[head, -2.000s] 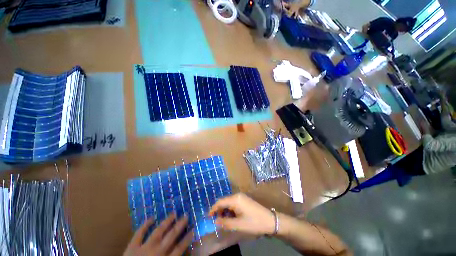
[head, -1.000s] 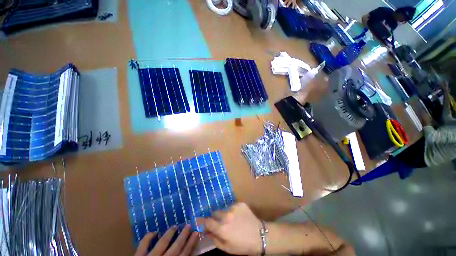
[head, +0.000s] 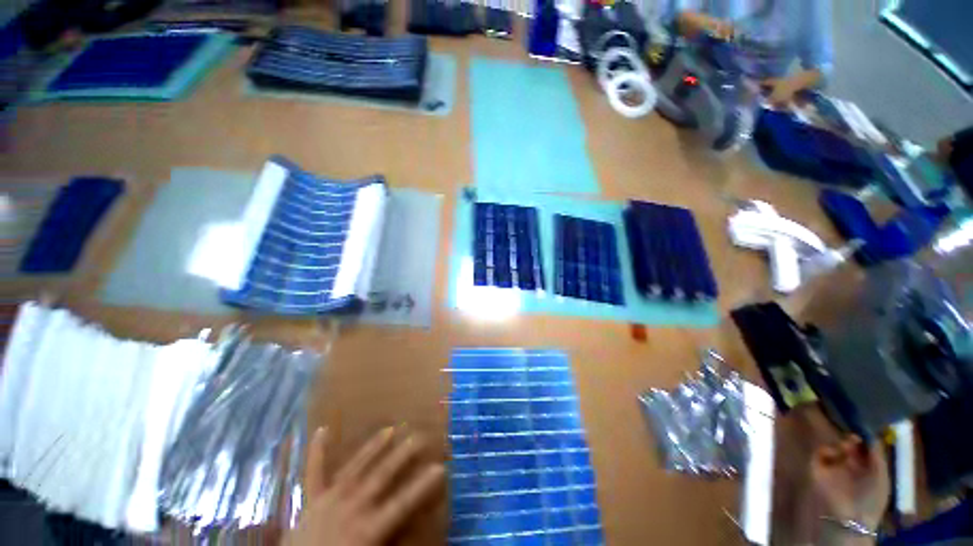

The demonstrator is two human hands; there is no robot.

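The blue cell panel (head: 523,459) lies on the brown table in front of me, its silver ribbon lines running crosswise; its near edge is cut off. My left hand (head: 373,491) is just left of it, blurred, fingers spread and empty. My right hand (head: 854,480) is at the lower right, blurred, its fingertips by the black soldering iron handle (head: 838,389); whether it grips the handle is unclear. The short ribbon heap (head: 694,421) and a white strip (head: 759,459) lie between panel and right hand.
Long ribbons (head: 240,437) and white strips (head: 91,411) lie at lower left. Behind are the curved cell stack (head: 304,240) and dark cell groups (head: 589,259). A grey round machine (head: 886,331) stands at right, white cloth (head: 784,240) behind it. A person's arms show at the far side.
The panel has turned about a quarter turn. My left hand has come off it to the left; my right hand has moved far right to the iron. The view has swung left.
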